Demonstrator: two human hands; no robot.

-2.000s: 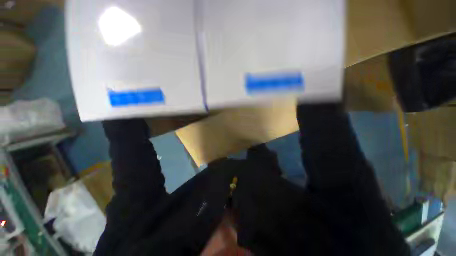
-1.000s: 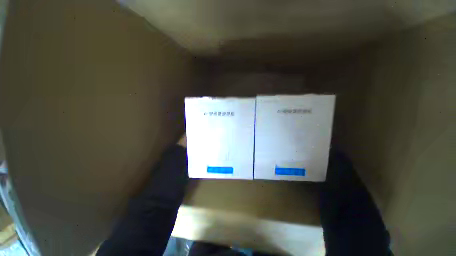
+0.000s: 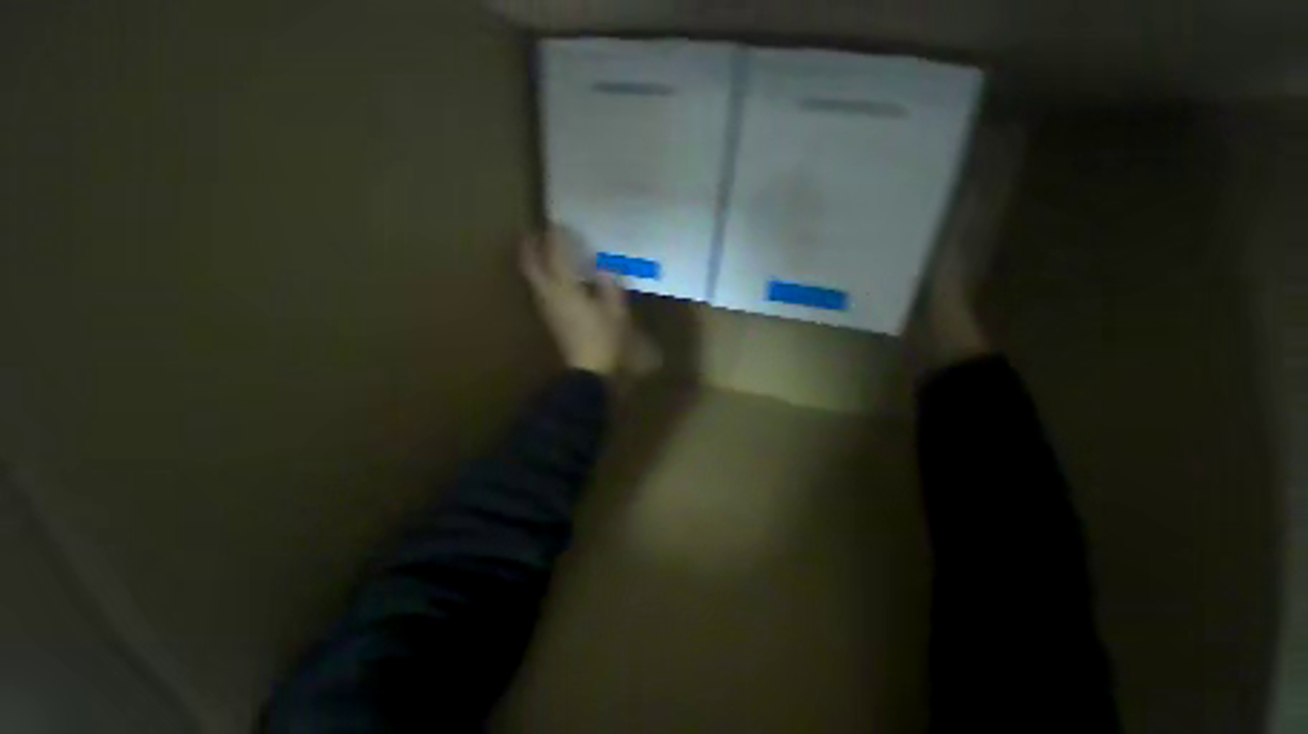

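Observation:
Two white retail boxes, the left one [image 3: 638, 172] and the right one [image 3: 846, 187], stand side by side deep inside a large brown master carton [image 3: 258, 258]. Each shows a blue label strip near its lower edge. My left hand [image 3: 580, 304] is at the lower left corner of the left box, its fingers against it. My right hand [image 3: 958, 294] lies along the right side of the right box, blurred and dark. The pair is held between both hands. The undersides of the boxes are hidden.
The brown carton walls surround both arms on the left, right and far side. The right wall [image 3: 1162, 359] is in deep shadow. A lighter brown surface lies below the boxes.
The two boxes have moved from above the carton down inside it, then toward the far wall. Both hands have come into clearer view beside them.

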